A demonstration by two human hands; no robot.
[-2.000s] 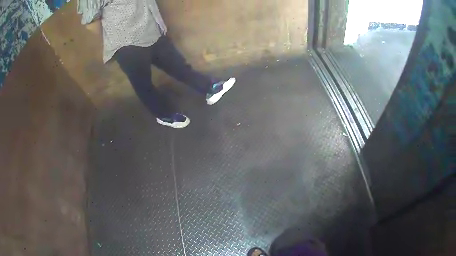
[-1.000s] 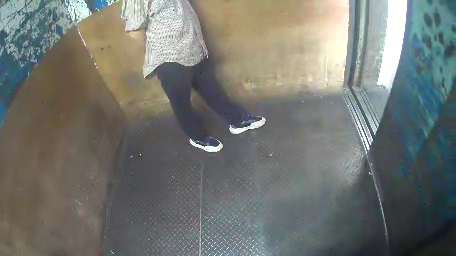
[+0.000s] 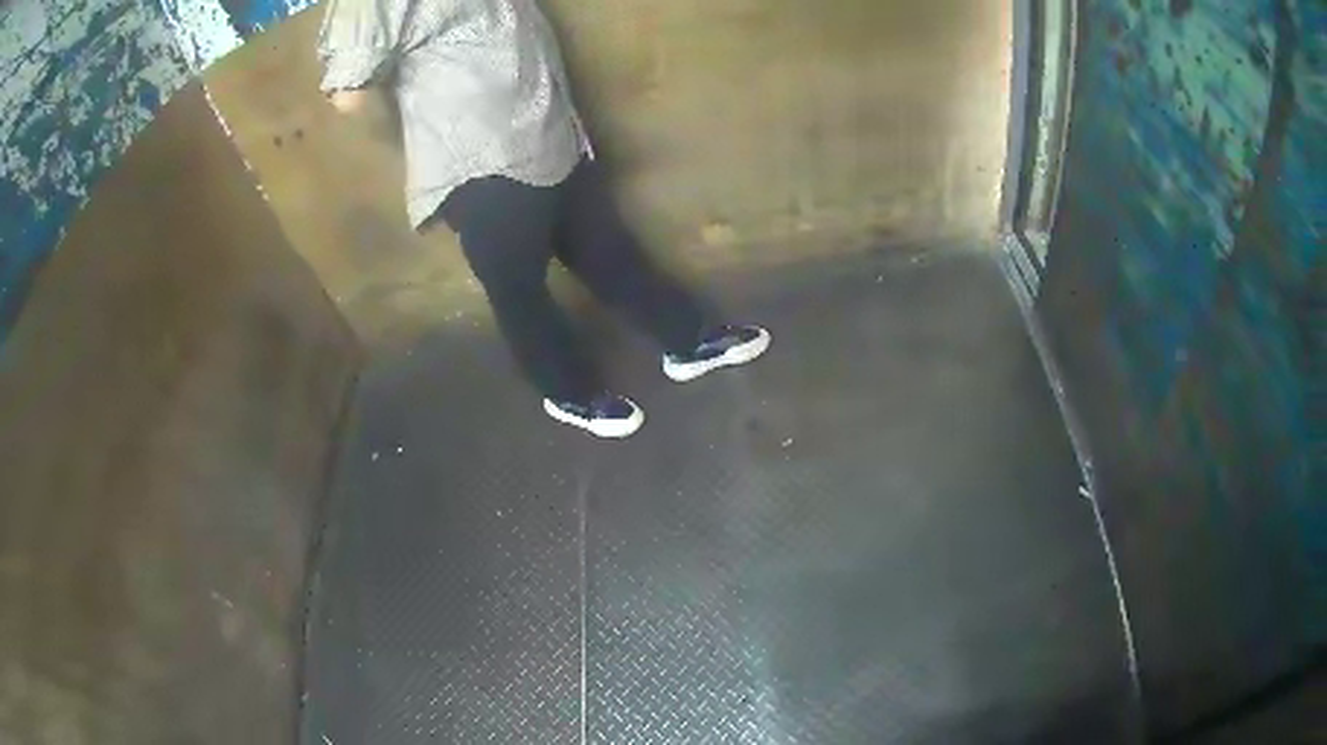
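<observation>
Neither of my hands is in the picture. The car floor point(image 3: 699, 582) lies in front of me, dark grey checker plate with one straight seam running towards me. Another person point(image 3: 495, 117) stands at the far wall in a light grey top, dark trousers and dark shoes with white soles; the head is cut off by the top edge. The tan-brown wall lining point(image 3: 815, 117) runs behind the person.
Scratched blue upper wall point(image 3: 73, 131) shows at the top left, above a brown lower panel point(image 3: 160, 422). The sill tracks point(image 3: 1023, 267) and a narrow door opening are at the upper right, beside a scratched blue-green surface point(image 3: 1179, 291).
The view has turned, so the person appears further right than two seconds ago. The bright door opening at the right has narrowed to a thin strip. The shoe at the bottom edge has left the view.
</observation>
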